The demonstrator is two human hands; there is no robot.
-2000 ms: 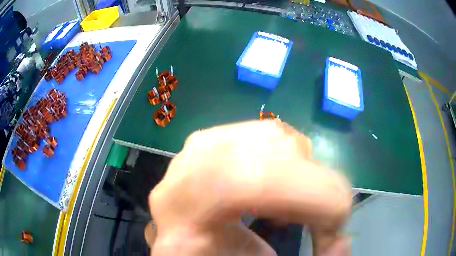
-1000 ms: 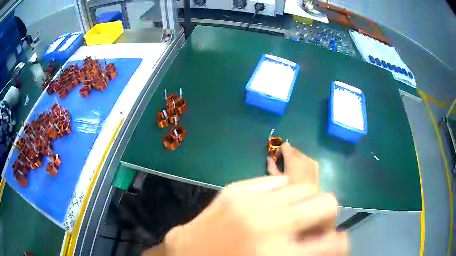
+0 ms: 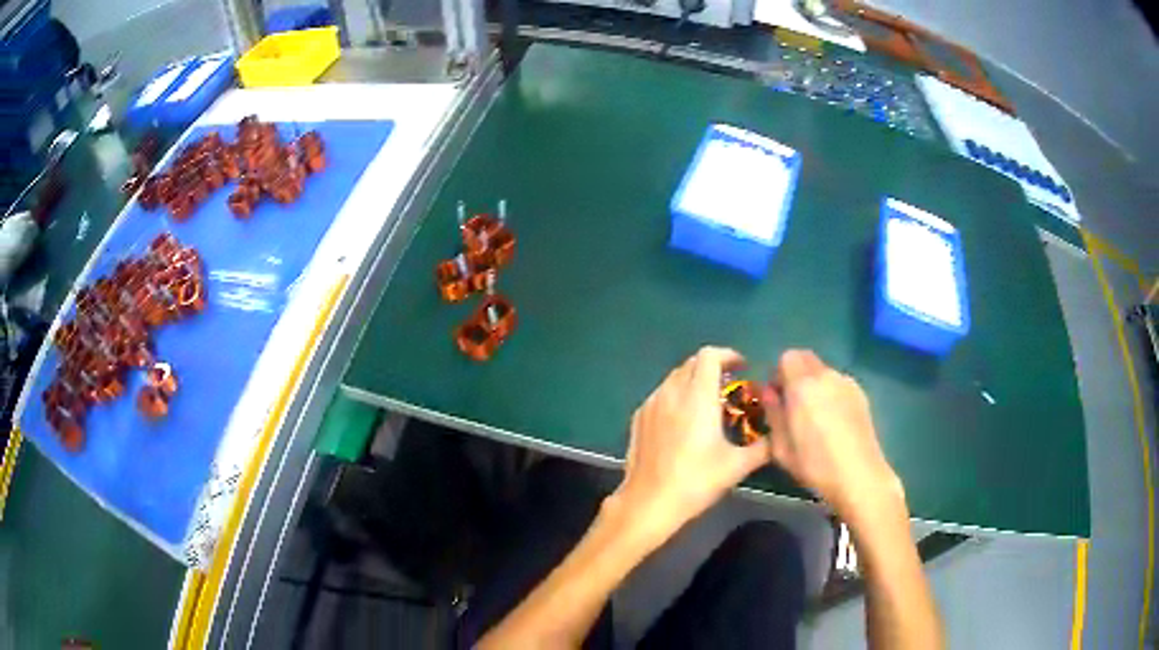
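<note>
An orange-brown copper-wound coil (image 3: 742, 413) is held between my two hands near the front edge of the green bench. My left hand (image 3: 686, 438) grips its left side, with fingers behind and thumb in front. My right hand (image 3: 820, 425) has its bent fingertips at the coil's right side. Whether the right fingertips pinch a small piece is hidden. Several more coils (image 3: 486, 326) stand in a loose group on the bench to the left, some with pale leads pointing up.
Two blue bins with white contents (image 3: 735, 241) (image 3: 919, 333) stand beyond my hands. Large coil clusters lie on the blue sheet (image 3: 235, 343) at left. A yellow bin (image 3: 290, 57) is beyond it. A small pale piece (image 3: 988, 396) lies at right.
My left hand has moved from close before the camera down to the coil, beside my right hand. The coil is now between both hands, slightly nearer the bench's front edge. The view has shifted.
</note>
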